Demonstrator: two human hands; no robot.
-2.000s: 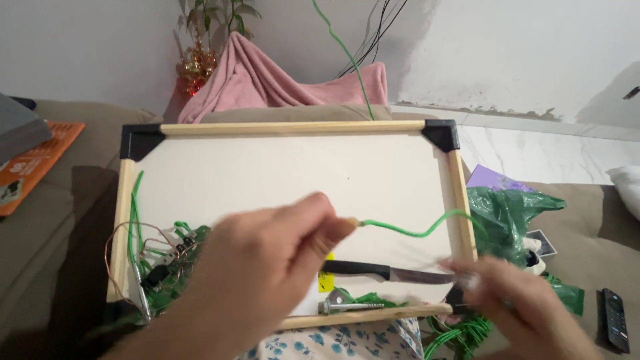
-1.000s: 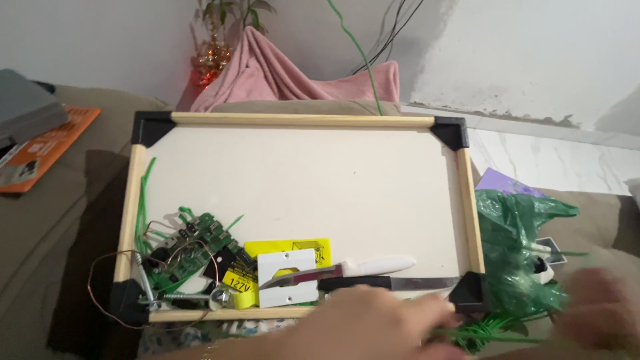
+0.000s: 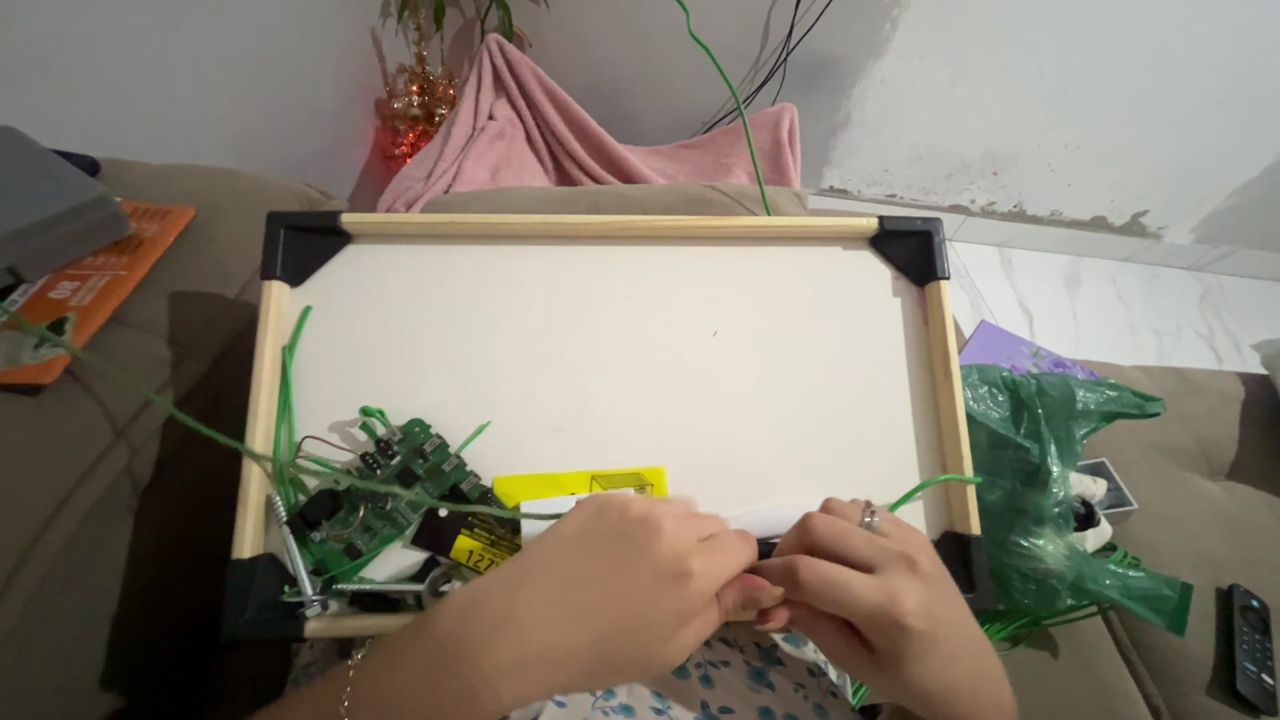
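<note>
My left hand [image 3: 650, 580] and my right hand [image 3: 860, 590] meet fingertip to fingertip at the front edge of a wood-framed white board [image 3: 600, 350]. A green wire [image 3: 390, 490] runs from the left into my left hand; a short green length [image 3: 935, 482] leaves my right hand. The fingers are pinched on the wire, but the pinch point is hidden. A white knife handle [image 3: 775, 519] shows between the hands, with a black handle just below. Green circuit boards [image 3: 370, 510], a screw [image 3: 292, 550] and a yellow label [image 3: 580, 483] lie left of my hands.
A green plastic bag [image 3: 1040, 470] lies against the frame's right side, and a black remote control [image 3: 1252, 650] is farther right. An orange package [image 3: 110, 280] and a grey object [image 3: 50, 205] rest on the couch at left. A pink cloth [image 3: 560, 140] hangs behind.
My hands, apart one second ago, have come together at the board's front edge. A green wire now stretches across the left side, over the circuit boards.
</note>
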